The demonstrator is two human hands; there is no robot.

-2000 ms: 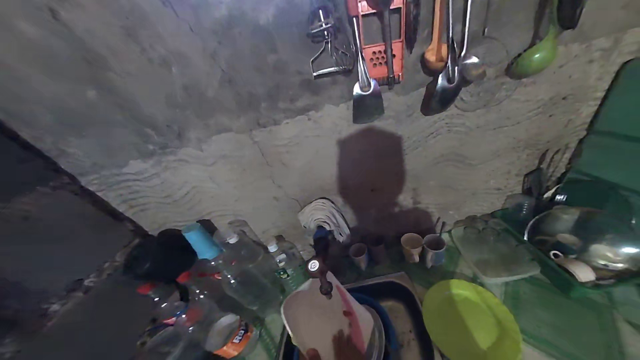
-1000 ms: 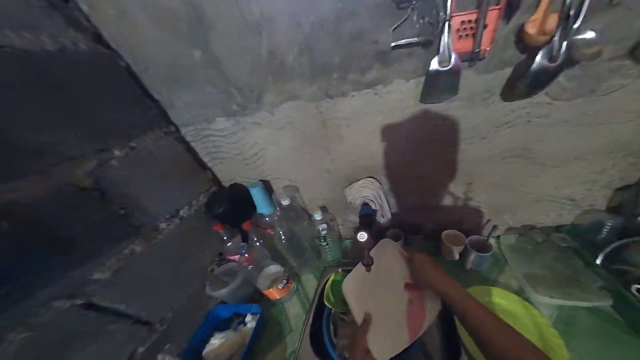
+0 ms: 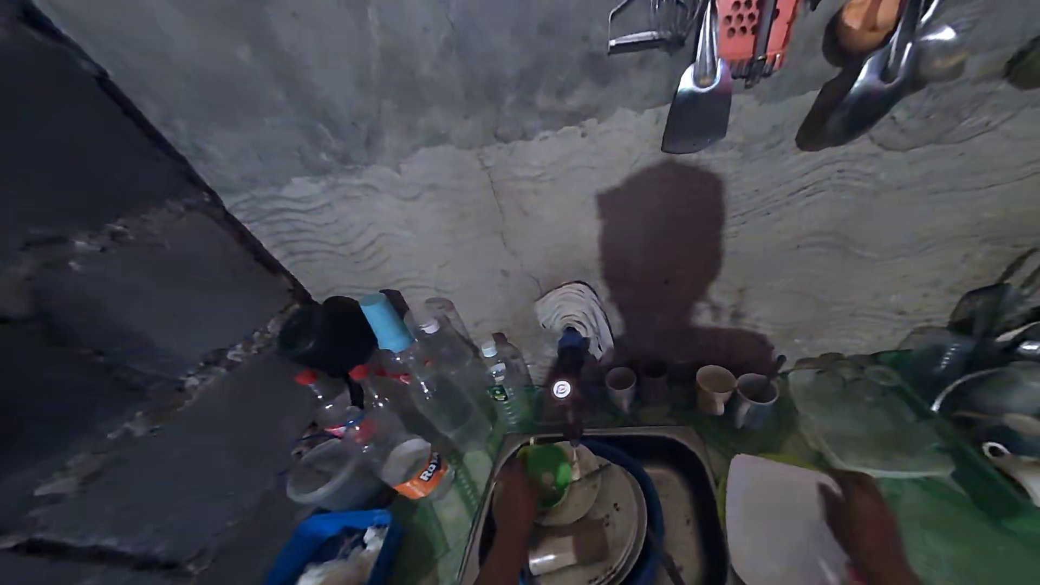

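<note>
At the lower right, my right hand grips the edge of a pale flat board, which lies over a yellow-green plate. My left hand is at a green bowl in the sink, under the faucet; whether its fingers close on the bowl is not plain. Below and beside the bowl, plates and a cup sit in a blue basin.
Plastic bottles, a labelled tub and a blue container stand left. Cups line the wall behind the sink. A translucent lid and a green dish rack lie right. Utensils hang above.
The pale board, between both hands over the sink one second ago, has moved right with my right hand to the yellow-green plate. My left hand has come away from it to the green bowl.
</note>
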